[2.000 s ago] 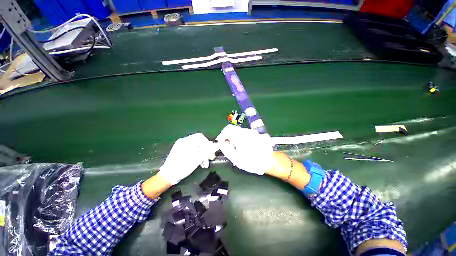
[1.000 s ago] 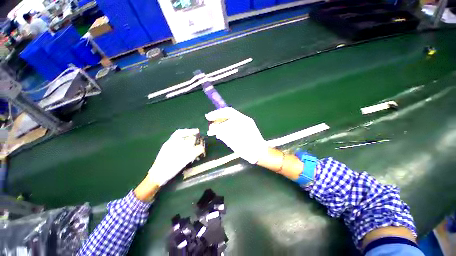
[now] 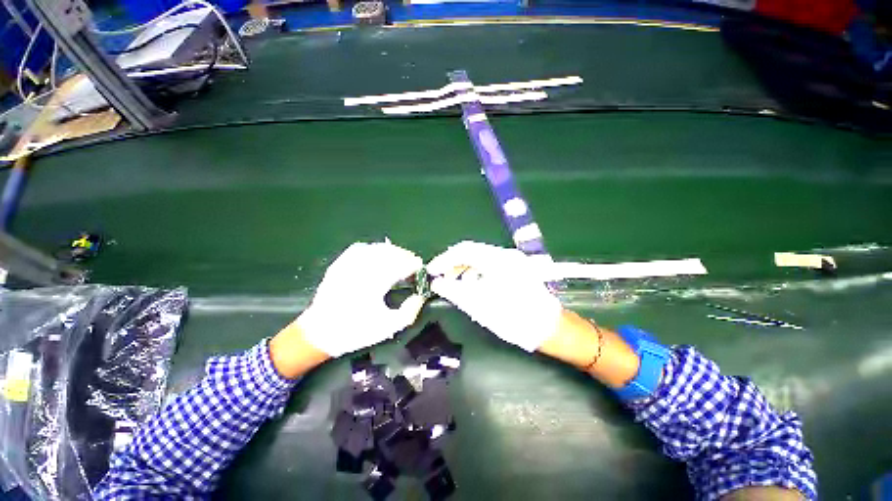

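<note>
My left hand (image 3: pixel 362 298) and my right hand (image 3: pixel 499 294), both in white gloves, meet at the near edge of the bright green belt. A small circuit board (image 3: pixel 423 284), mostly hidden, is pinched between their fingertips; only a sliver of green shows. Just nearer to me lies a loose pile of black adhesive pads (image 3: pixel 399 416), some with pale patches. Another small circuit board (image 3: pixel 86 245) with yellow parts lies at the belt's far left.
A purple strip (image 3: pixel 497 171) crosses the belt, under a pair of cream strips (image 3: pixel 528 97). A white strip (image 3: pixel 636 268) runs right of my hands. Tweezers (image 3: pixel 753 317) and a short cream piece (image 3: pixel 804 260) lie right. A clear plastic bag (image 3: pixel 147 342) lies left. A dark tray (image 3: pixel 792 68) is far right.
My hands were apart a second ago and are now together at the small board. The board beyond my hands and the far-right one are gone from those spots; one now shows far left. The view has shifted.
</note>
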